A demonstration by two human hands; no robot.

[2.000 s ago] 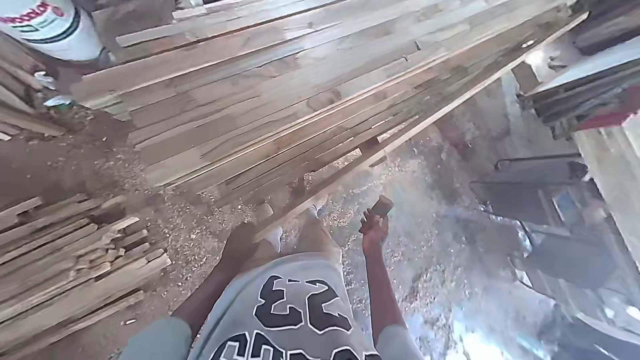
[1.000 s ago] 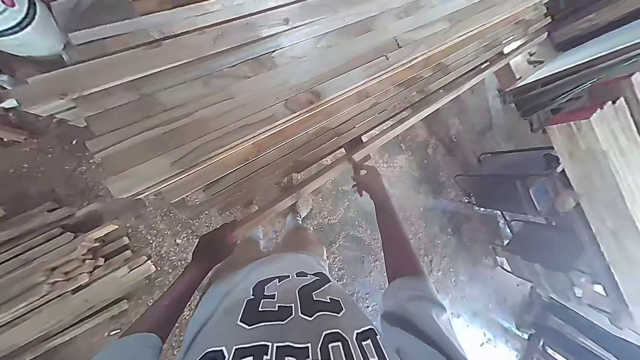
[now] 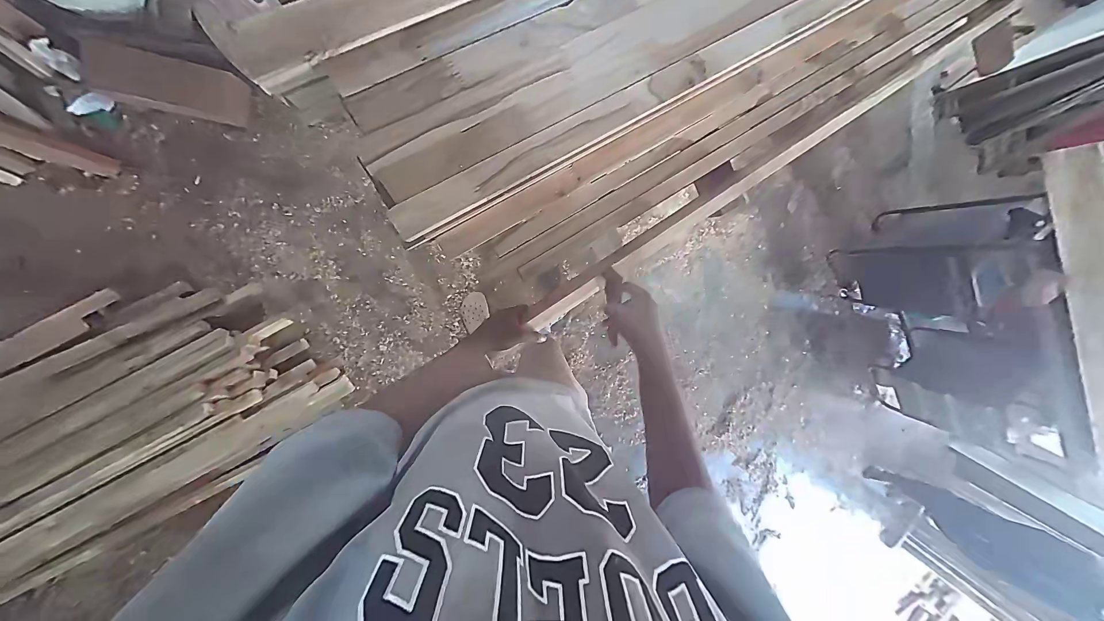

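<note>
My left hand (image 3: 504, 335) is closed around the near end of a long narrow wooden board (image 3: 690, 211), which runs up to the right along the edge of a stack of planks (image 3: 517, 112). On the board's right side, my right hand (image 3: 634, 310) holds a small dark block (image 3: 613, 283) against or very close to the board's edge; what the block is cannot be made out. Below the hands are my legs, and one light-coloured shoe (image 3: 474, 310) shows beside my left hand.
A pile of cut lumber (image 3: 172, 405) lies at the lower left. Wood shavings cover the ground (image 3: 328, 250). To the right stand dark metal-framed items (image 3: 940, 285) and a pale board (image 3: 1078, 233). A brown plank (image 3: 164, 82) lies at the upper left.
My right hand held the dark block apart from the board two seconds ago; it has moved to the board's edge. My left hand remains at the board's near end. The view has shifted.
</note>
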